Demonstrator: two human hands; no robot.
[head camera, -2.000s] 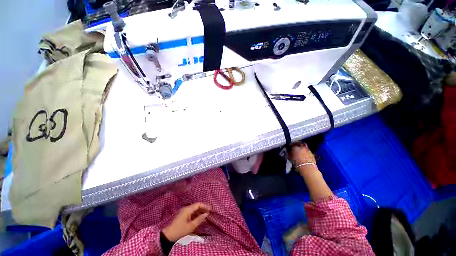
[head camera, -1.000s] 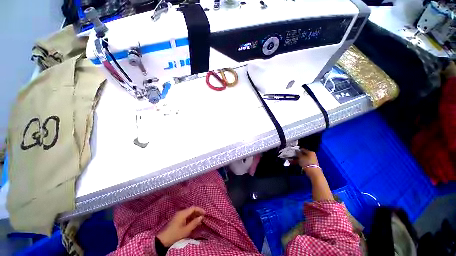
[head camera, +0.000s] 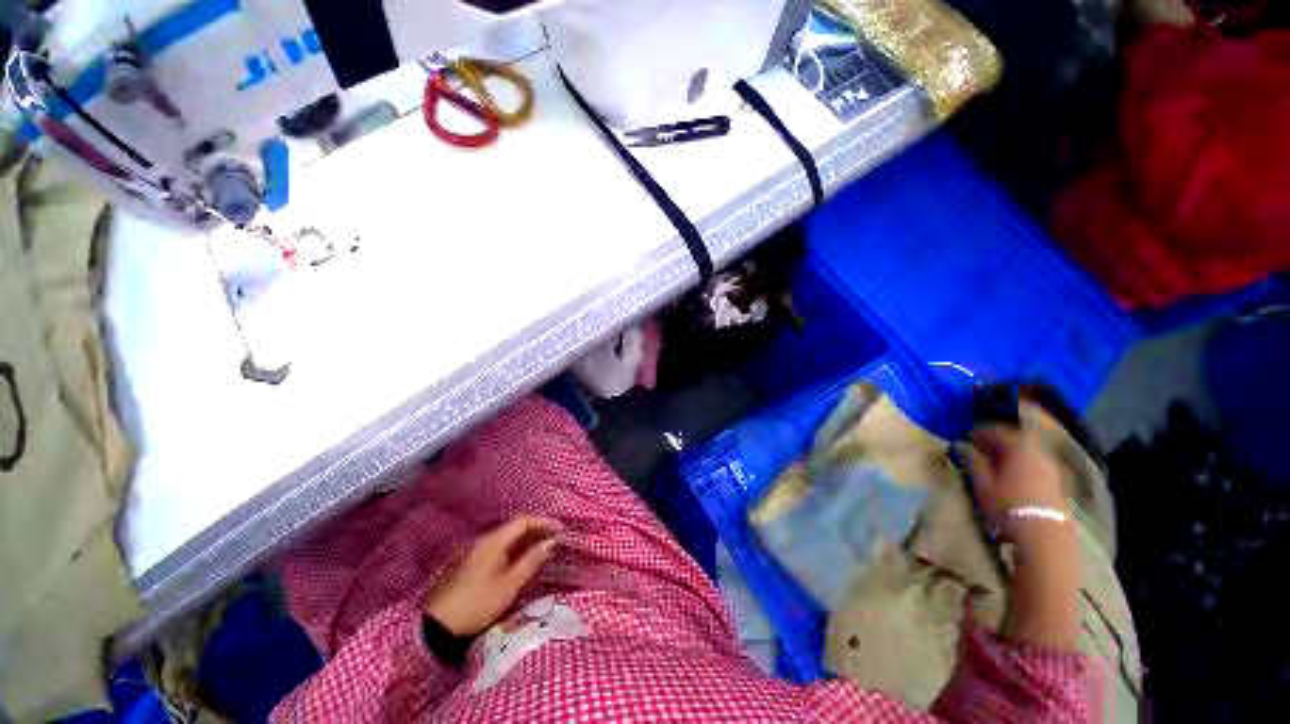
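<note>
My left hand (head camera: 492, 573) rests on my checked smock over my lap, fingers loosely apart, holding nothing visible. My right hand (head camera: 1013, 474) is at the right, over khaki cloth pieces (head camera: 905, 622) heaped in and over a blue crate. Its fingers are blurred beside a dark item, and I cannot tell whether it grips anything. A light blue-grey fabric piece (head camera: 853, 521) lies among the khaki cloth. The khaki panel (head camera: 50, 467) lies at the left of the machine table, cut off by the picture's edge.
The white sewing machine (head camera: 474, 43) stands on the white table (head camera: 410, 297). Red and yellow-handled scissors (head camera: 474, 102) and black snips (head camera: 679, 132) lie there. Black straps (head camera: 637, 167) cross the table's edge. A blue crate (head camera: 948, 269) stands right. A person in red (head camera: 1203, 156) is at upper right.
The view has turned down and right. My right hand has left the white tags or scraps under the table edge and moved right to the khaki heap. My left hand stays on my lap.
</note>
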